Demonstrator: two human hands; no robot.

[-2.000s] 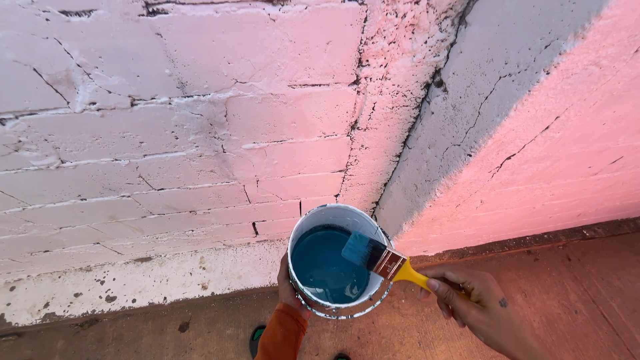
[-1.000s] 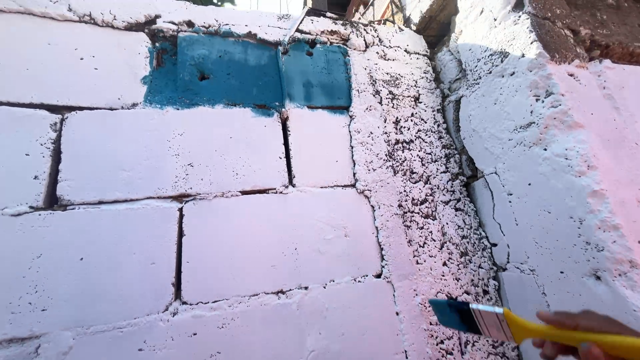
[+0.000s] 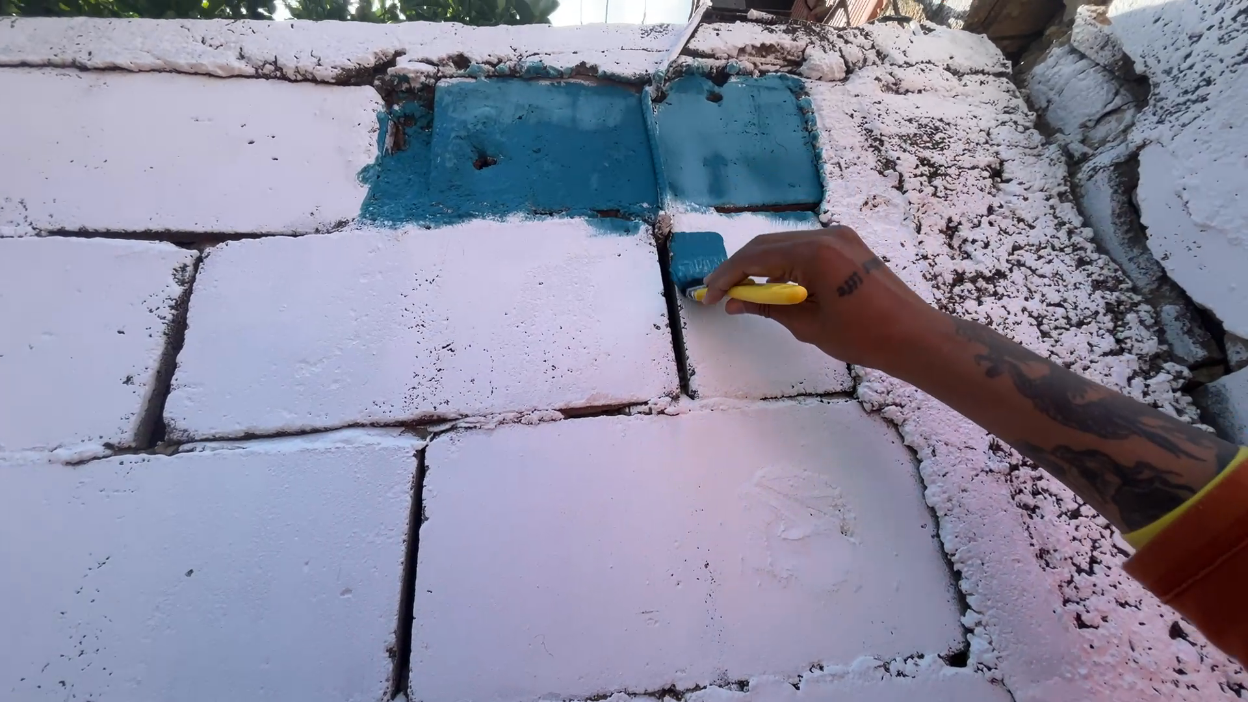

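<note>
My right hand (image 3: 814, 283) grips a paintbrush with a yellow handle (image 3: 765, 292), its bristles pressed on a small white block (image 3: 765, 351) of the wall. A fresh blue stroke (image 3: 698, 252) shows just above the bristles, near the block's upper left corner. Above it, one small block (image 3: 738, 146) and a wider blue-painted patch (image 3: 546, 146) are covered in blue paint, side by side. My left hand and the paint bucket are out of view.
White-painted blocks (image 3: 429, 322) with dark open joints fill the left and lower wall. Rough, pitted mortar (image 3: 946, 195) runs down on the right, beside a cracked column (image 3: 1199, 195). Green leaves (image 3: 439, 10) show above the wall's top edge.
The brush has gone from over the bucket, past the rough mortar, onto the small block under the blue area, where a new blue stroke shows. The view has risen from the ground to the wall.
</note>
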